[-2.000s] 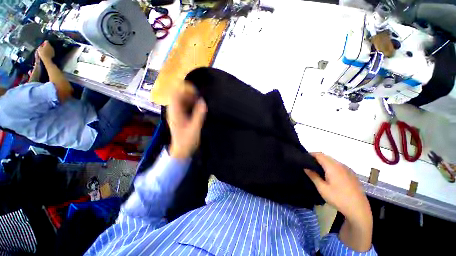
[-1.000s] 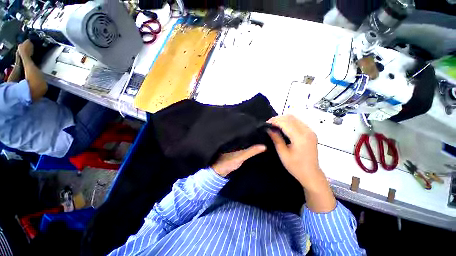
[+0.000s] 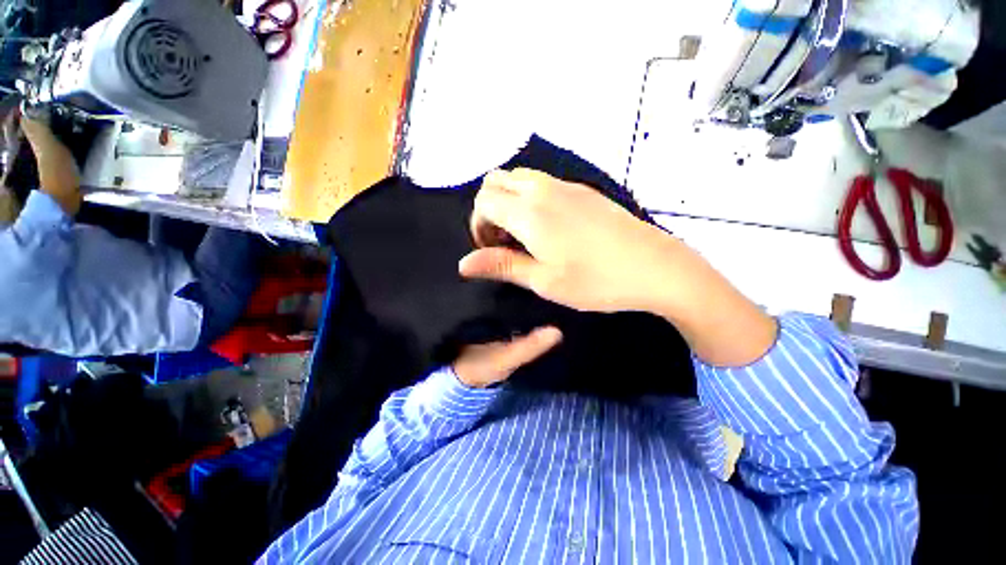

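A black garment piece (image 3: 408, 248) lies over the table's front edge and my lap and hangs down on the left. My right hand (image 3: 563, 243) is over the cloth, its fingers curled with a gap between thumb and fingers; whether it pinches cloth cannot be seen. My left hand (image 3: 507, 355) is low on the cloth near my body, thumb on top and its fingers hidden under black fabric. The sewing machine head (image 3: 838, 55) stands at the upper right, with no cloth under it.
Red-handled scissors (image 3: 895, 224) and snips (image 3: 985, 254) lie right on the white table. A yellow-brown board (image 3: 355, 105) lies left. A neighbouring machine (image 3: 166, 66) and a person in a light blue shirt (image 3: 94, 281) are at the left. Brown tape patches (image 3: 843, 310) mark the front edge.
My right hand has moved left across the cloth, away from the edge it held. My left hand has stayed low at the cloth. The view has shifted, and the cloth lies flatter.
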